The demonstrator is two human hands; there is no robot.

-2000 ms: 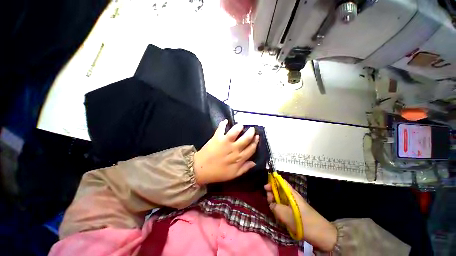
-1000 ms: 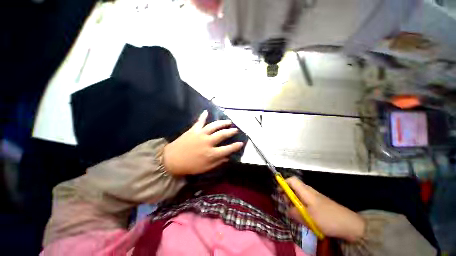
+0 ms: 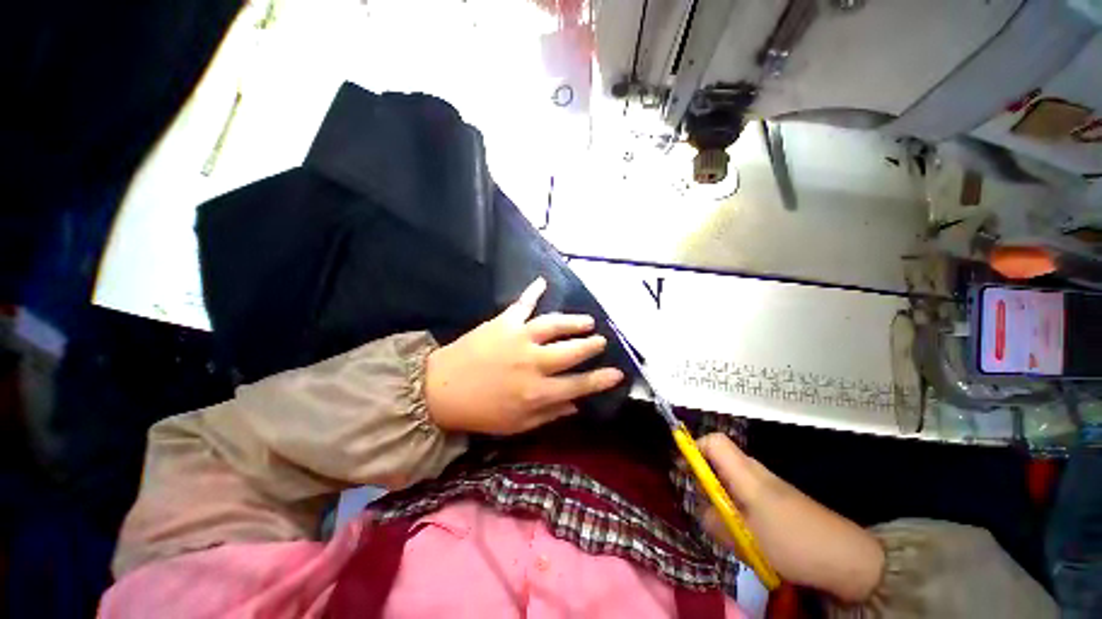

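A dark garment panel (image 3: 375,218) lies folded on the white table, left of the machine's needle area. My left hand (image 3: 522,372) rests flat on its near right part, fingers spread and pressing it down. My right hand (image 3: 773,514) holds yellow-handled scissors (image 3: 725,505) at the table's front edge. Their metal blades point up and left along the panel's slanted right edge; the blades look nearly closed. A small dark V-shaped offcut (image 3: 654,291) lies on the table right of the panel.
The white machine head (image 3: 846,61) stands at the top, its dark part with a brassy knob (image 3: 711,163) over the table. A lit phone (image 3: 1025,331) and an orange object (image 3: 1022,260) are at the far right. A printed ruler scale (image 3: 786,389) runs along the front edge.
The scissors have swung to lie along the panel's edge, and my right hand moved right and down. The V-shaped offcut now shows on the table. My left hand moved slightly left.
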